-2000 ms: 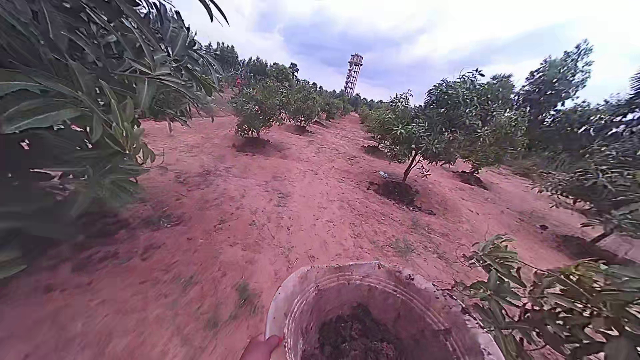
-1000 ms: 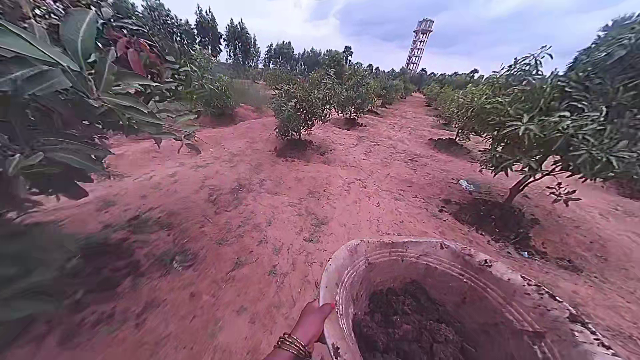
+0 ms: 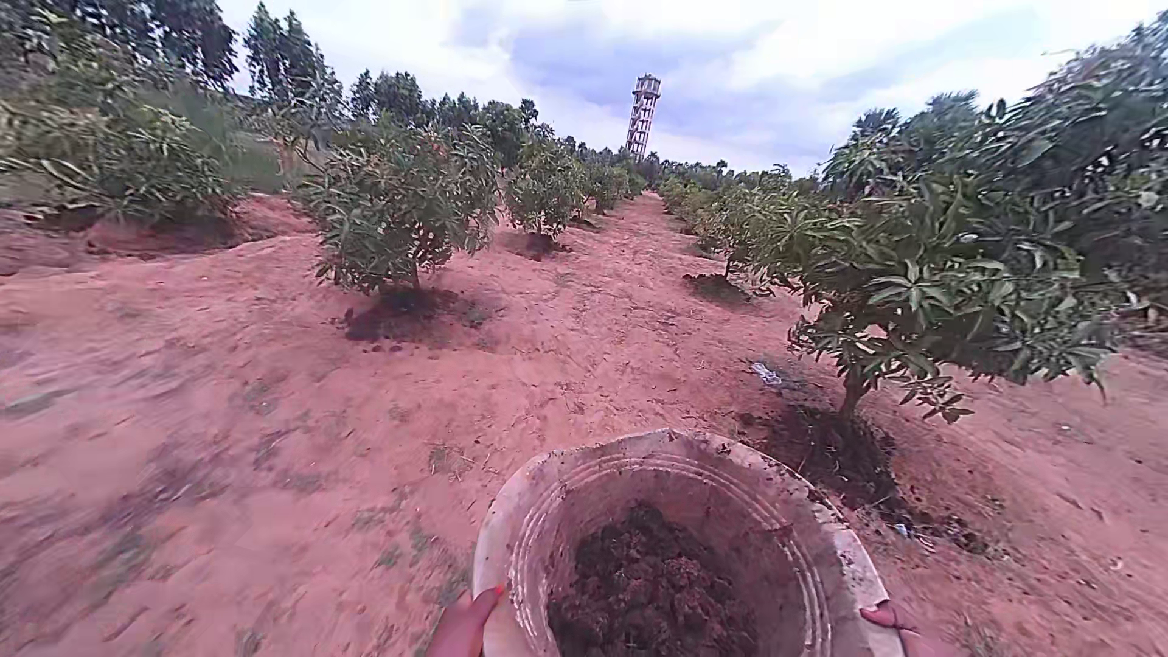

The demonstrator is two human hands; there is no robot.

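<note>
A wide, dirt-stained basin (image 3: 525,525) with ridged inner walls is at the bottom of the head view, partly filled with dark, crumbly soil or manure (image 3: 652,584). At its left rim, my left hand (image 3: 465,625) grips the edge. My right hand (image 3: 899,630) holds the opposite rim, with its fingertips over the edge. The basin's lower part and most of both hands fall outside the view.
A leafy young tree (image 3: 912,310) stands close on the right, dark soil (image 3: 835,456) around its trunk and a crumpled plastic scrap (image 3: 766,373) nearby. Another small tree (image 3: 406,210) grows on the left. Reddish bare ground (image 3: 584,356) runs between the rows toward a tall tower (image 3: 642,117).
The trees ahead appear nearer, and the close foliage at left has left the view. My right hand now shows on the basin's right rim; the bangles at my left wrist are out of sight.
</note>
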